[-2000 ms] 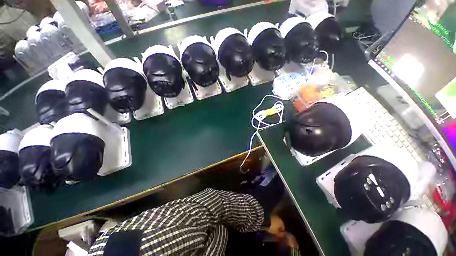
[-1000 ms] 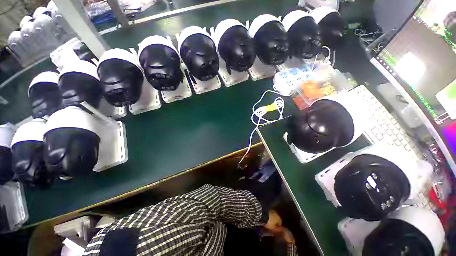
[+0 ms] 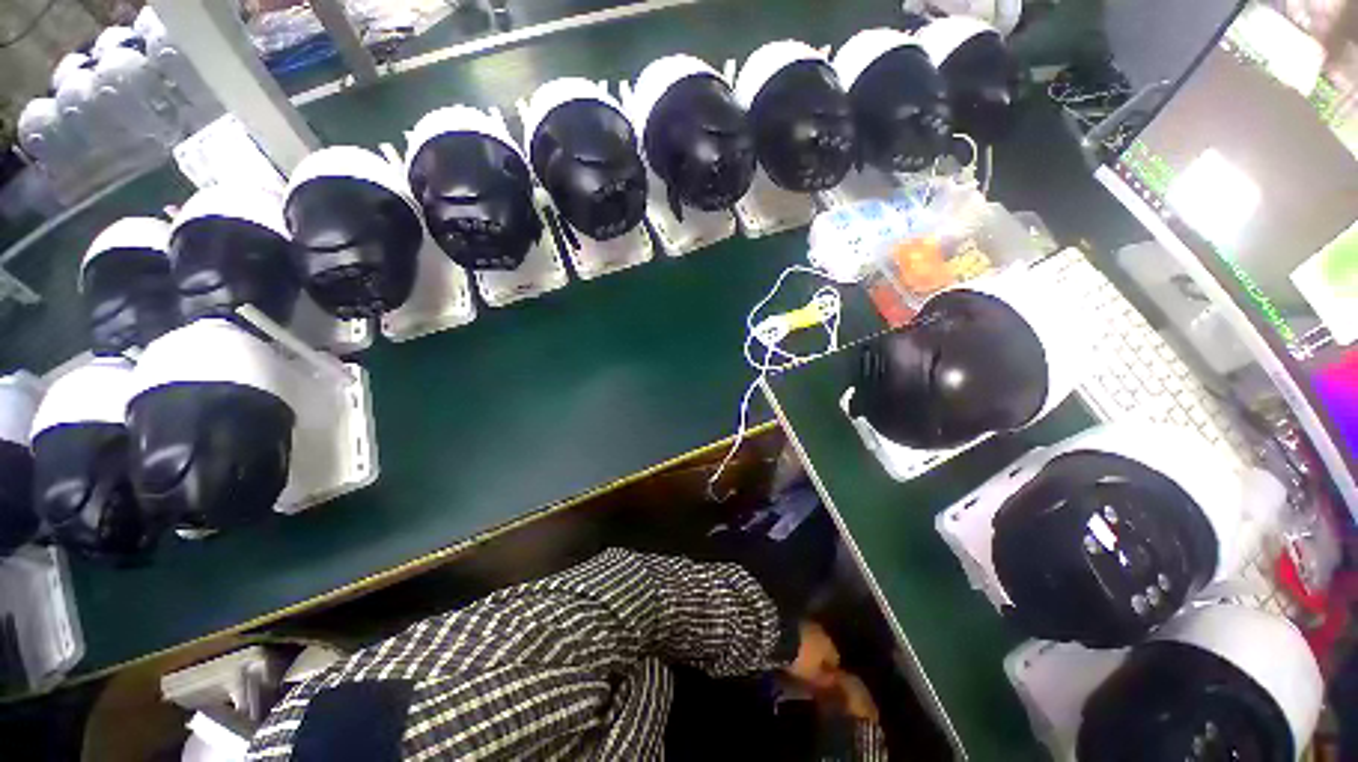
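White-capped PTZ cameras with black ball heads stand on the right desk: one near the corner, one in front of it, and one cut off by the bottom edge. My left hand shows small, dim and blurred at the end of a checked sleeve, below the bench edge. Part of what looks like my right hand is close beside it, above a bit of checked cuff. The fingers and anything in them cannot be made out.
Many more PTZ cameras stand in rows on the green bench. A white cable with a yellow connector lies at the bench corner. A parts box with orange items, a keyboard and a large monitor are at the right.
The view has shifted slightly, so the bench cameras sit a little higher and further left. The black ball of the corner camera looks turned a little. My hands stay low below the bench edge.
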